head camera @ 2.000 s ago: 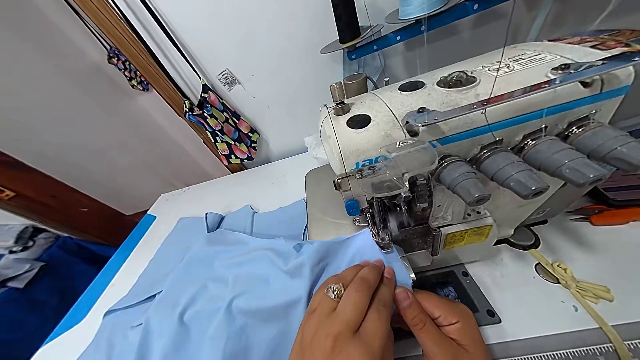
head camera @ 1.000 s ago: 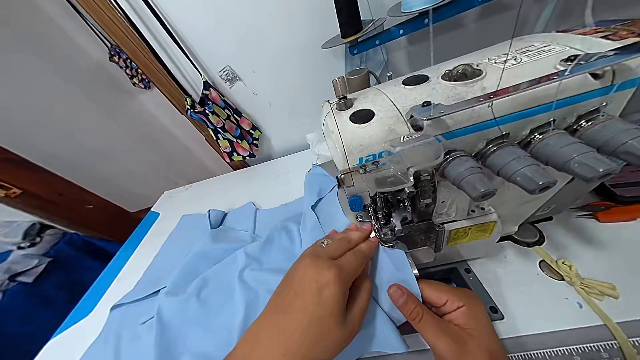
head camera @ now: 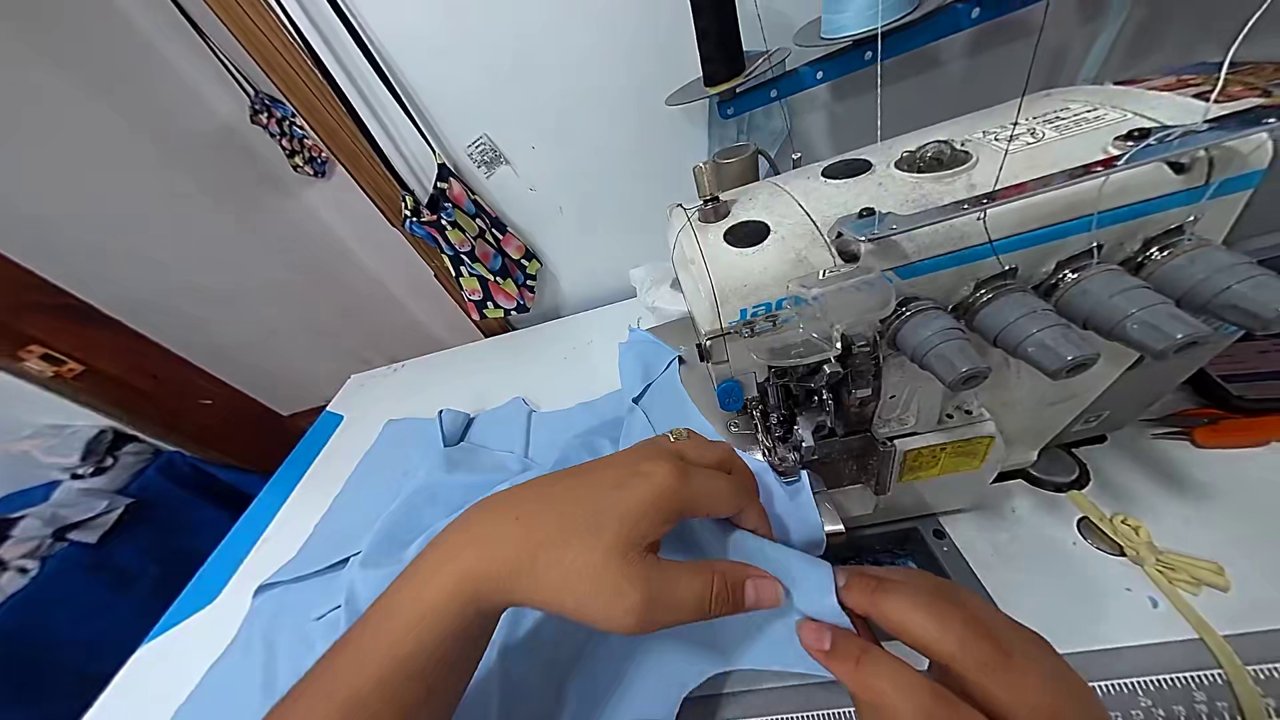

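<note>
Light blue fabric (head camera: 590,640) spreads over the white table and runs under the presser foot (head camera: 786,465) of a white overlock sewing machine (head camera: 770,270). My left hand (head camera: 640,540), with a ring on one finger, lies on the fabric just before the foot, pinching a fold between thumb and fingers. At the fold's right end my right hand (head camera: 930,640) grips the fabric edge between thumb and forefinger. Part of the fabric lies beyond the foot, left of the machine head.
Orange-handled scissors or pliers (head camera: 1225,428) and a knotted yellow strip (head camera: 1150,550) lie at the right. A metal ruler (head camera: 1180,690) runs along the front edge. Thread cones (head camera: 718,40) stand behind the machine. A patterned cloth pouch (head camera: 485,250) hangs at the wall.
More fabric now lies beyond the presser foot than two seconds ago. My left hand has moved back from the foot since one second ago, and both hands now hold a fold of fabric.
</note>
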